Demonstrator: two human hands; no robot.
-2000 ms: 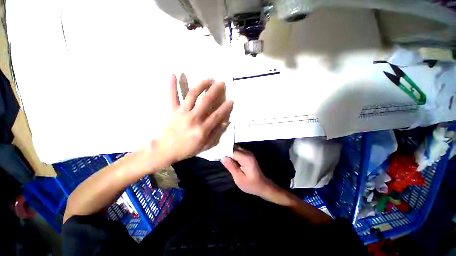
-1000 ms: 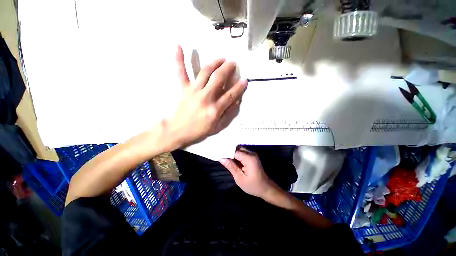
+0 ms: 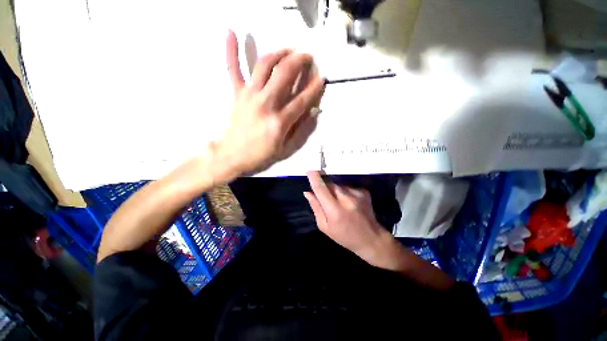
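My left hand (image 3: pixel 273 123) lies palm down on the white table (image 3: pixel 379 120), its fingers bent and its fingertips hidden. White fabric under it blends into the bright surface; one edge (image 3: pixel 322 158) seems to show near the table's front edge. My right hand (image 3: pixel 349 216) is just below that edge, with thumb and index finger apart and the index fingertip at the table edge. No fabric shows between its fingers. The sewing machine's lower metal parts (image 3: pixel 361 30) are at the top, beyond my left hand.
Green-handled thread snips (image 3: pixel 572 113) lie at the table's right. A blue basket with mixed scraps (image 3: pixel 492 300) stands below right, with a pale bundle (image 3: pixel 431 206) beside it. More blue baskets (image 3: pixel 206 243) are below left. Dark cloth (image 3: pixel 16 133) is at the far left.
The white fabric corner that hung past the table edge no longer shows there. My right thumb and index finger have come apart. The view has shifted, with less of the machine visible.
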